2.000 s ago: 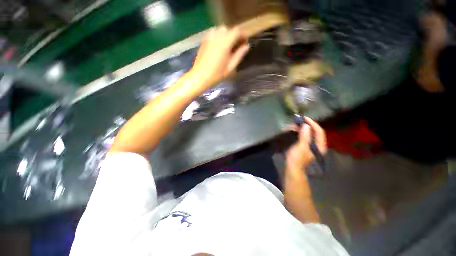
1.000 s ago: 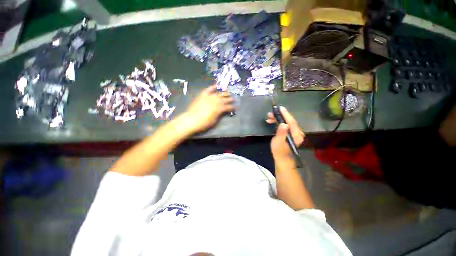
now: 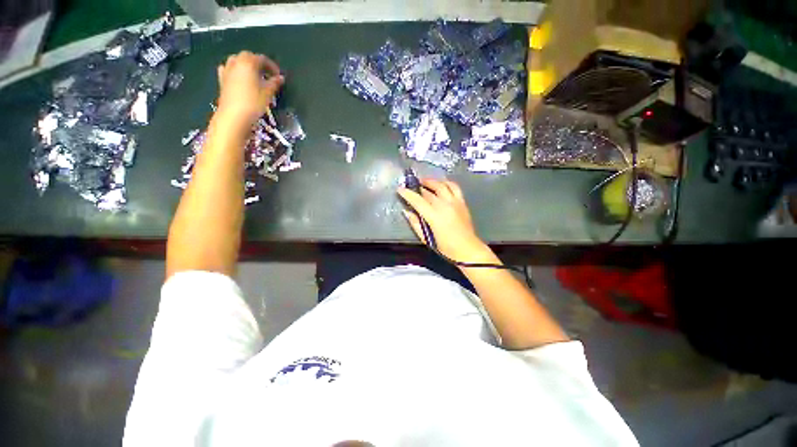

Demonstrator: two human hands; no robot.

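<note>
My right hand (image 3: 444,212) holds the black soldering iron (image 3: 421,214), its tip pointing up and away over the bench. My left hand (image 3: 247,85) is above the far side of the heap of small board assemblies (image 3: 271,147), fingers bent; whether it holds anything cannot be told. One whitish L-shaped piece (image 3: 346,147) lies apart between this heap and the pile of circuit boards (image 3: 428,87). A silvery-grey board pile (image 3: 86,131) lies at the far left.
A brown tray (image 3: 568,144) of fine grey bits stands before a cardboard box (image 3: 612,26) and the soldering station (image 3: 668,113) with a red light. The solder spool (image 3: 616,197) is beside it. Black round parts (image 3: 747,144) lie at the far right. A pale rail (image 3: 349,14) runs behind.
My left hand has moved from the bench middle, left and away, to the assemblies heap. My right hand with the iron has shifted left. The view has steadied from the earlier blur.
</note>
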